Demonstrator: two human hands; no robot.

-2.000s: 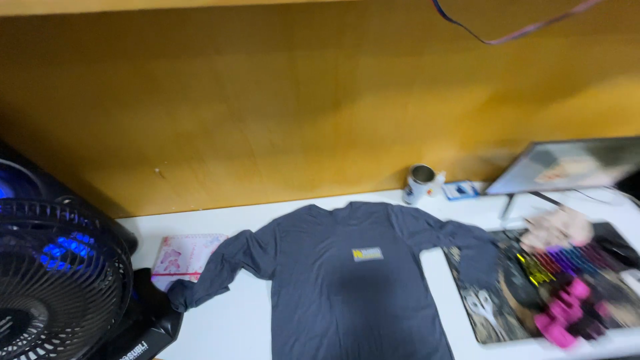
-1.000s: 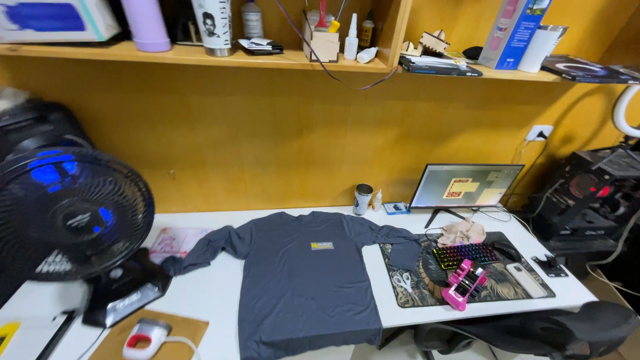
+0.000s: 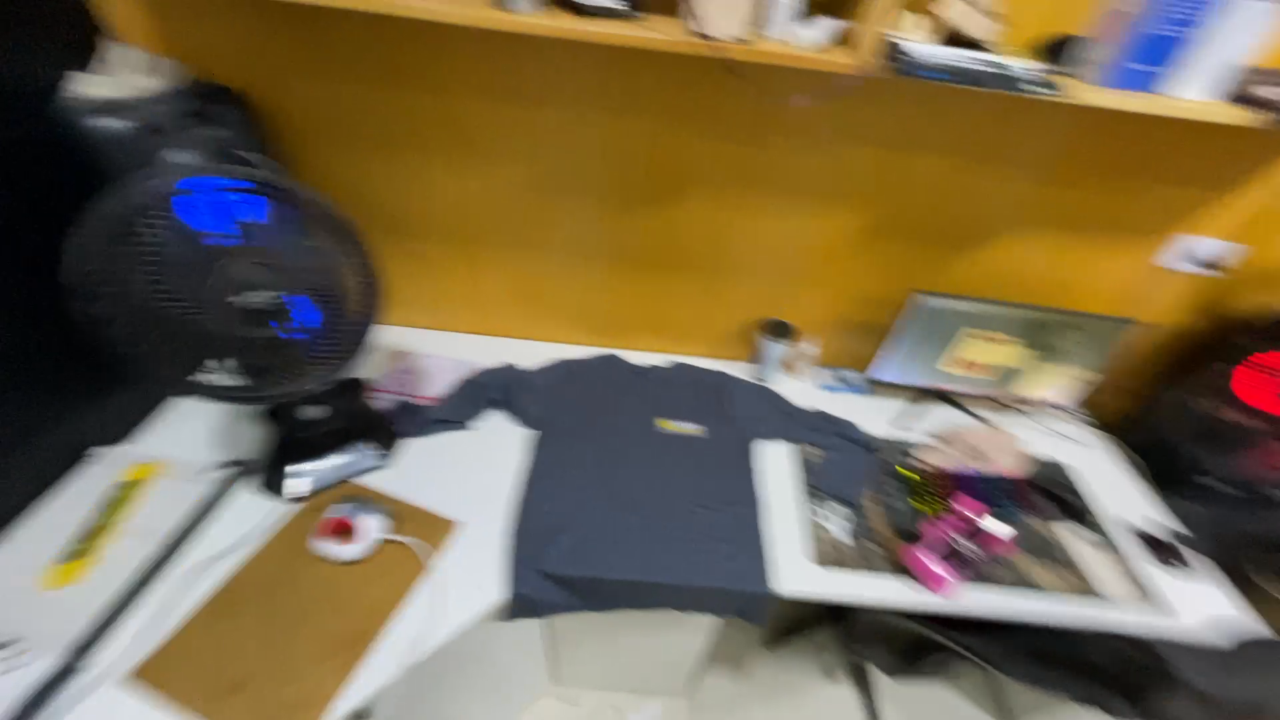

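Observation:
Neither my left hand nor my right hand shows in the head view. A dark grey long-sleeved shirt (image 3: 640, 490) lies spread on the white table (image 3: 470, 500), a small yellow and white label or print on its chest. One sleeve reaches toward the base of the black fan; the other lies over the edge of a patterned desk mat (image 3: 850, 550). The shirt's hem hangs at the front edge. Left of it, a small white and red heat press (image 3: 350, 530) with a cord rests on a brown board (image 3: 290, 610). The view is blurred.
A black fan (image 3: 220, 285) stands at the left, near a yellow strip-like object (image 3: 100, 525). On the right are a monitor (image 3: 1000, 350), a pink object (image 3: 955, 545), a cup (image 3: 775, 348) and a computer case with a red light. A loaded wooden shelf (image 3: 700, 40) runs above.
The view has shifted widely, bringing in the brown board and more of the left table. The shirt lies spread as before.

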